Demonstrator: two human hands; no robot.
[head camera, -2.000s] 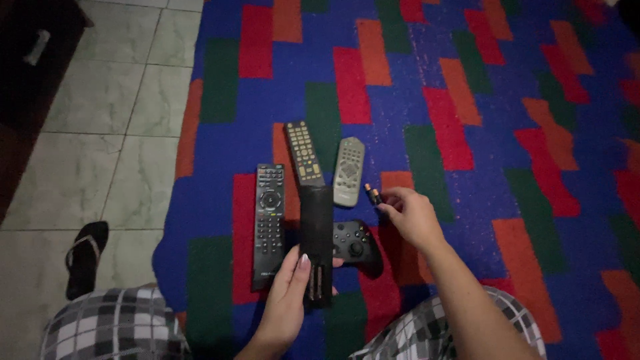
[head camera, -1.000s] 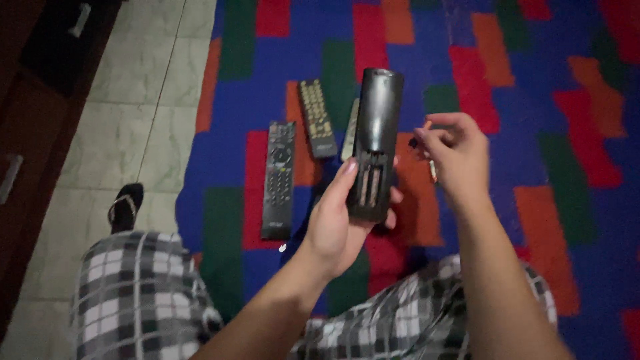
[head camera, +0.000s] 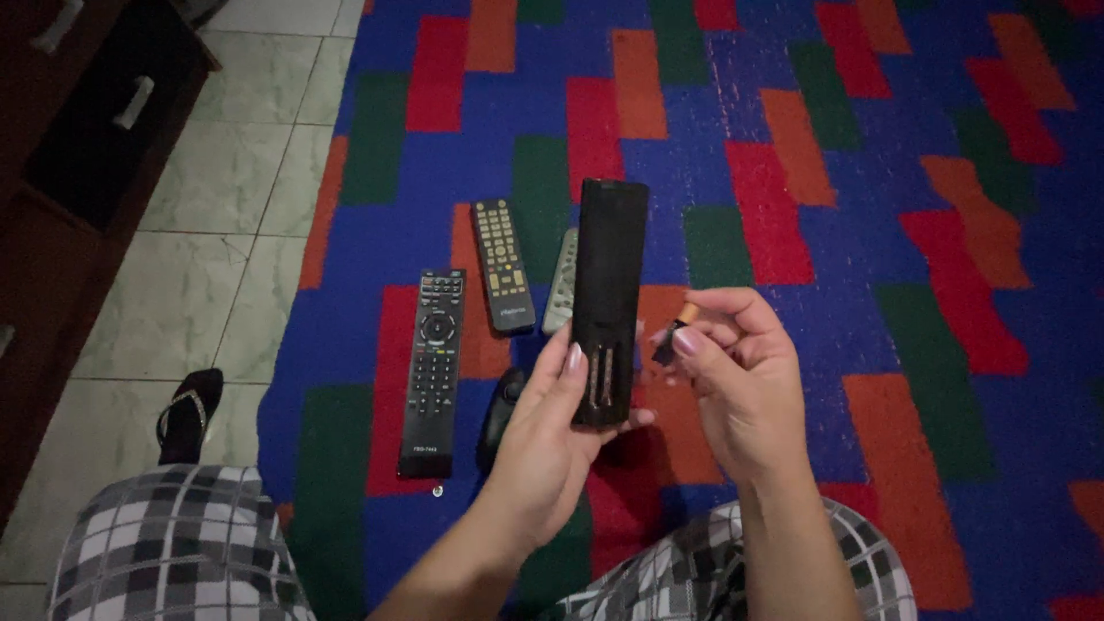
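My left hand (head camera: 552, 423) grips the lower part of a black remote control (head camera: 609, 276), its back facing up and its battery compartment (head camera: 605, 378) uncovered at the near end. Just right of the compartment, my right hand (head camera: 733, 371) pinches a battery with a copper-coloured end (head camera: 687, 313) between thumb and fingers. A dark piece, perhaps another battery, shows under the thumb; I cannot tell which. The remote partly covers a grey remote control (head camera: 562, 285) lying on the patterned cloth.
Left of my hands lie a black remote control (head camera: 433, 371) and one with pale buttons (head camera: 503, 266). A black game controller (head camera: 498, 414) is partly behind my left wrist. A small shiny round thing (head camera: 437, 491) lies nearby. Drawers (head camera: 95, 112) and a flip-flop (head camera: 188, 414) are at left.
The remote in my left hand was raised and tilted a second ago and now shows its back flatter. Two seconds ago my right hand held the battery lower, beside the game controller.
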